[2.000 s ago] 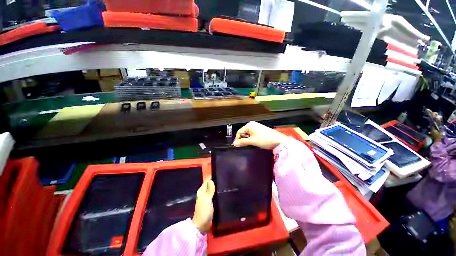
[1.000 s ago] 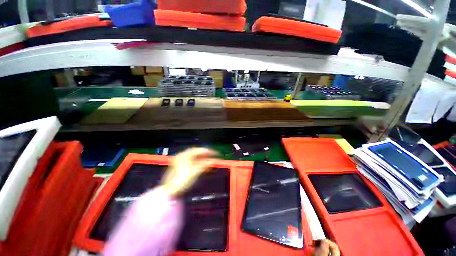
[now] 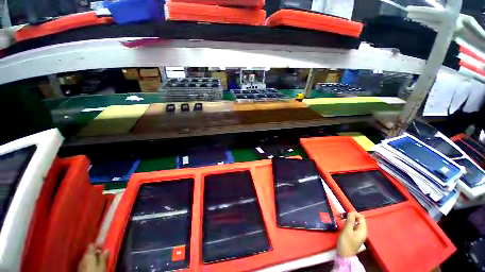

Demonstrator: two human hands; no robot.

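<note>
A red foam tray (image 3: 197,176) lies in front of me with two dark tablets in its pockets, a left one (image 3: 159,223) and a middle one (image 3: 234,215). A third dark tablet (image 3: 302,194) rests askew over the tray's right part. My left hand (image 3: 94,260) is at the tray's lower left edge, small and cut off by the picture's bottom; its grip is unclear. My right hand (image 3: 352,236) is beside the askew tablet's lower right corner, fingertips together near a tiny dark spot. Whether they pinch something cannot be told.
Another red tray (image 3: 393,228) on the right holds one tablet (image 3: 368,189). Stacked red trays (image 3: 64,212) and a white tray (image 3: 34,175) stand at left. Sheeted tablets (image 3: 423,164) are piled at right. Blue-edged panels (image 3: 205,158) lie behind. A white-edged shelf (image 3: 212,56) crosses above.
The third tablet, held in both hands two seconds ago, now lies on the tray. My left hand has moved from above the tray to its left edge. My right hand has risen slightly into view.
</note>
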